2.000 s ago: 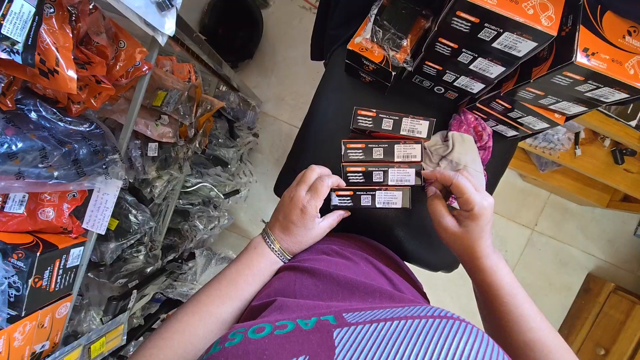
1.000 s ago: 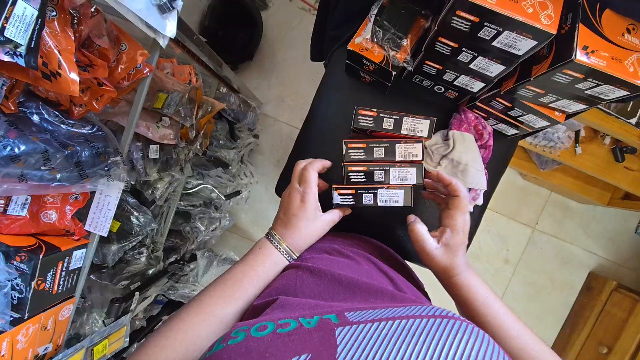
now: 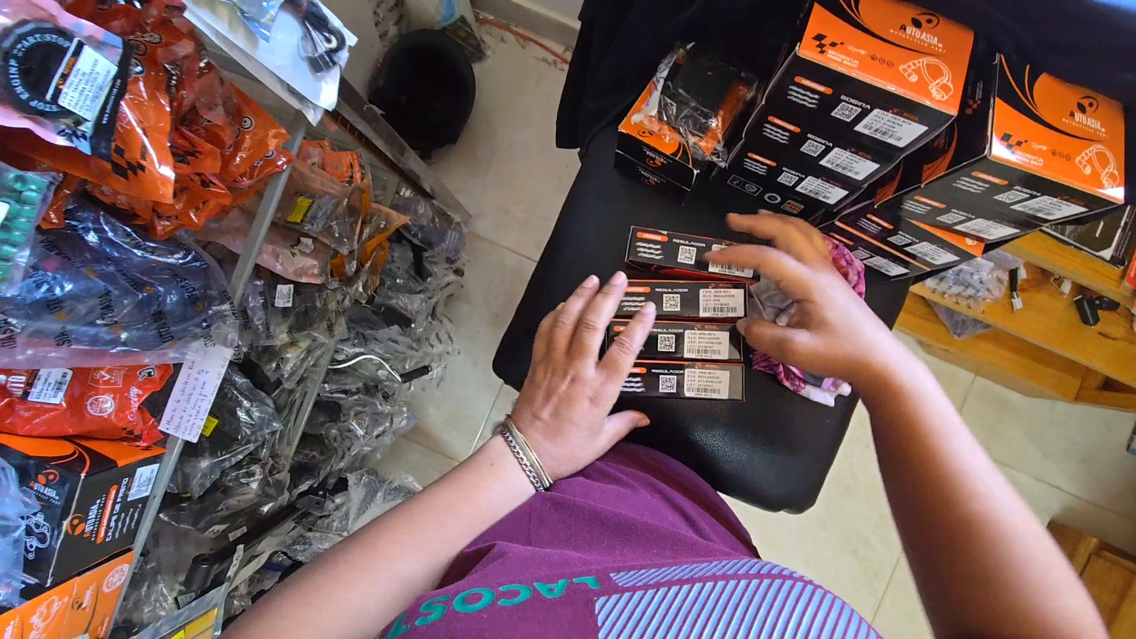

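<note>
Several small black-and-orange regulator boxes lie in a column on a black padded seat (image 3: pixel 568 328). The nearest box (image 3: pixel 639 382) and the box above it (image 3: pixel 666 341) sit close together, below a third box (image 3: pixel 670 300). The farthest box (image 3: pixel 661 251) lies slightly apart and tilted. My left hand (image 3: pixel 586 373) rests with fingers apart over the left ends of the nearer boxes. My right hand (image 3: pixel 799 302) is spread over the right end of the farthest box, its thumb near the middle boxes; whether it touches them I cannot tell. A crumpled pink-patterned cloth (image 3: pixel 848 266) lies partly under it.
Large Auto Asia coil boxes (image 3: pixel 887 53) are stacked at the seat's far end, beside an orange box (image 3: pixel 657 146) topped by a plastic-wrapped part (image 3: pixel 706 98). Metal shelving (image 3: pixel 266 213) with bagged parts stands at left. Wooden shelves (image 3: pixel 985 355) are at right, a black bin (image 3: pixel 424 89) behind.
My right hand has moved up from beside the nearer boxes to over the farthest box. My left hand has shifted onto the left ends of the boxes, its fingers now spread.
</note>
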